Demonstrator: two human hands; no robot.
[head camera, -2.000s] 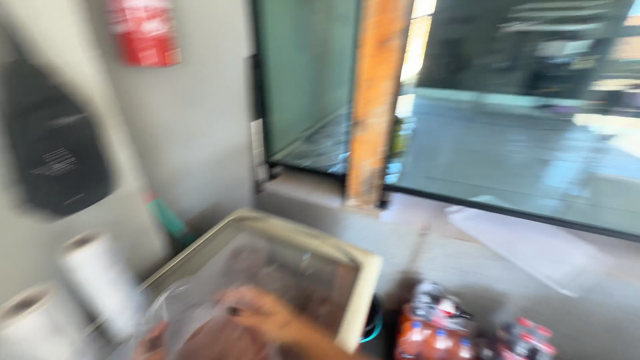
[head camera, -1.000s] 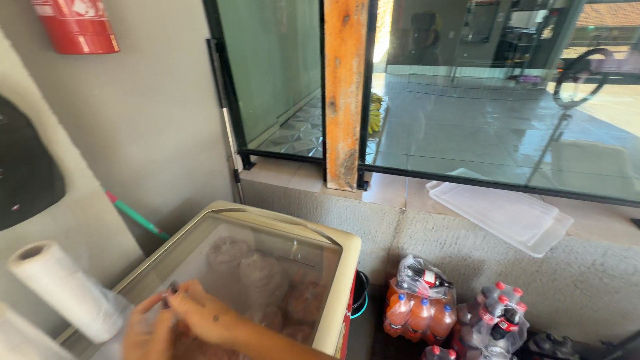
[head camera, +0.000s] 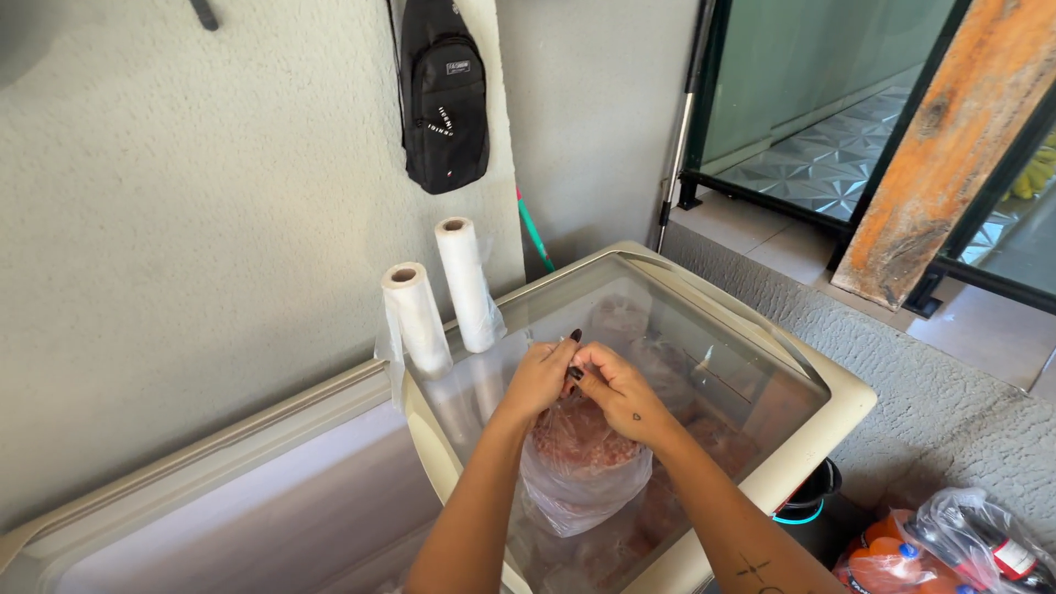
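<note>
A clear plastic bag of ground meat (head camera: 586, 470) rests on the glass lid (head camera: 528, 322) of a chest freezer. My left hand (head camera: 540, 375) and my right hand (head camera: 615, 384) meet above it, fingertips pinching the bag's gathered neck. Dark nails show on both thumbs. Through the glass, several more bags of meat (head camera: 714, 441) are visible inside the freezer. Two rolls of clear plastic bags, a front one (head camera: 417, 322) and a rear one (head camera: 468, 289), stand upright at the freezer's back left edge.
The freezer's left part (head camera: 247, 511) is uncovered. A black sling bag (head camera: 450, 107) hangs on the wall. At the lower right are plastic-wrapped drink bottles (head camera: 932, 544) and a black bucket (head camera: 813, 487). A wooden post (head camera: 949, 157) stands by glass panels.
The view has swung left and down. My hands are still together over the freezer lid, and the meat bag beneath them now shows clearly.
</note>
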